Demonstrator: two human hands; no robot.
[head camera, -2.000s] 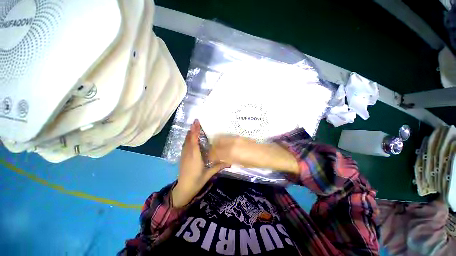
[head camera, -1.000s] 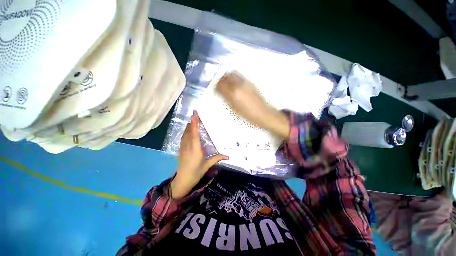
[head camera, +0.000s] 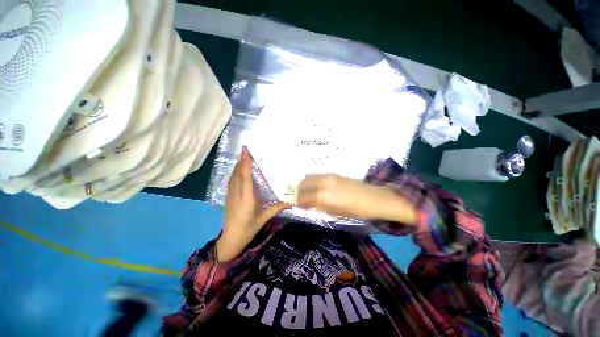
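A white panel (head camera: 342, 118) lies printed face up on clear plastic bags (head camera: 227, 148), its face mostly washed out by glare. My left hand (head camera: 243, 201) rests at the panel's near left edge, with thumb and fingers spread along it. My right hand (head camera: 329, 195) is on the panel's near edge, blurred, with the fingers curled down. Whether it holds a wipe is hidden.
Tall stack of cream panels (head camera: 151, 105) at the left. Crumpled white wipes (head camera: 466, 102) and a whitish bottle (head camera: 470, 164) with its lid flipped open on the right. More panels (head camera: 571, 187) and a person's sleeve (head camera: 559, 280) at far right. Metal rail (head camera: 316, 39) behind the bags.
My right hand moved from the near edge to the panel's far left part, then back to the near edge. My left hand stays at the left edge. The view has shifted slightly.
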